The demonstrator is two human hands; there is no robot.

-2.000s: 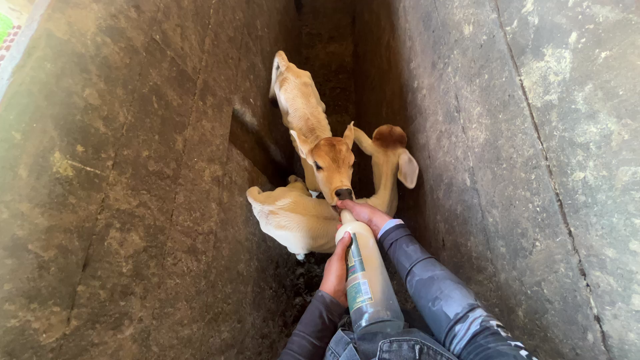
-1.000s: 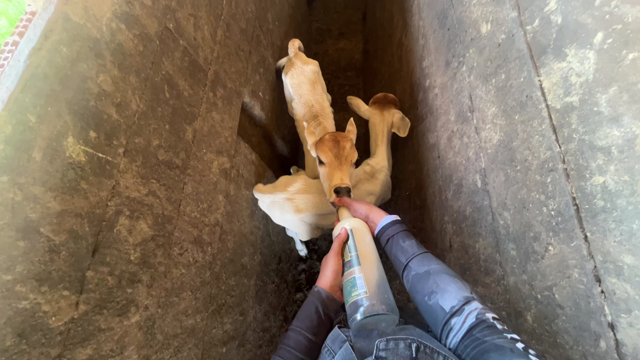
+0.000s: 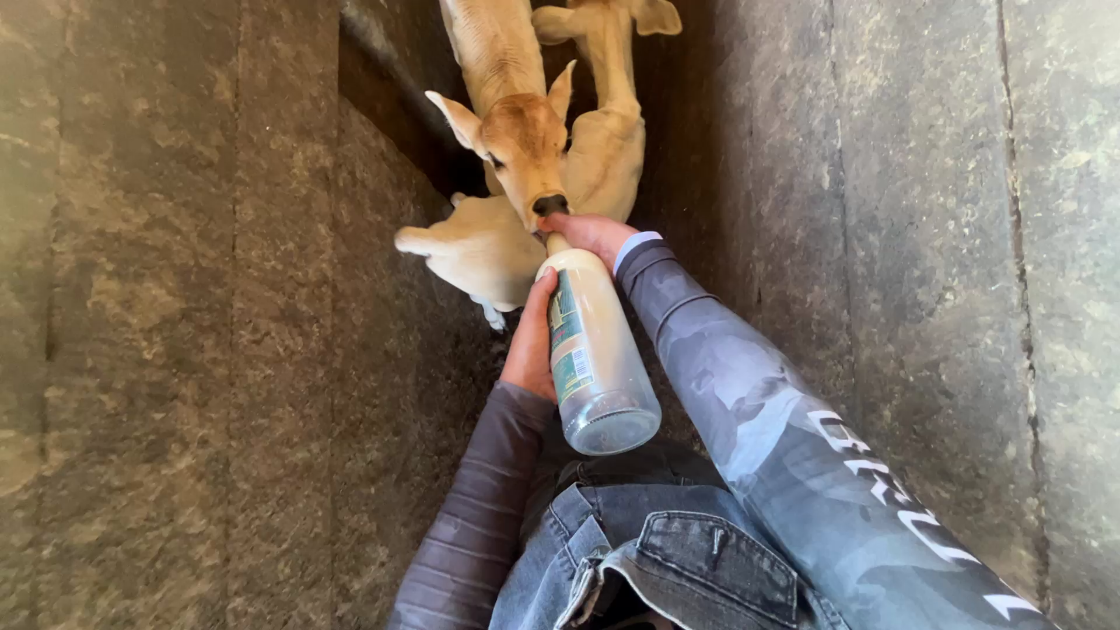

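Note:
A clear glass bottle (image 3: pixel 612 350) of whitish milk, with a green label that bears writing, points neck first at a tan calf (image 3: pixel 525 131). My left hand (image 3: pixel 532 346) is closed around the label side of the bottle. My right hand (image 3: pixel 591 234) grips the neck, right at the calf's mouth, and its fingers touch the muzzle. The mouth of the bottle is hidden by the fingers and the muzzle. Behind and beneath the first calf is a second, paler calf (image 3: pixel 494 249), its neck stretched away from me.
A rough, stained wall (image 3: pixel 157 350) rises on the left, with a dark opening (image 3: pixel 398 122) in it near the calves. Another grey wall (image 3: pixel 927 219) with long cracks stands on the right. Dark ground shows between them.
The view has tipped down and nearer, so the calves sit higher in it. The bottle's base has come up off the denim lap, where it appeared earlier. Both hands keep their hold.

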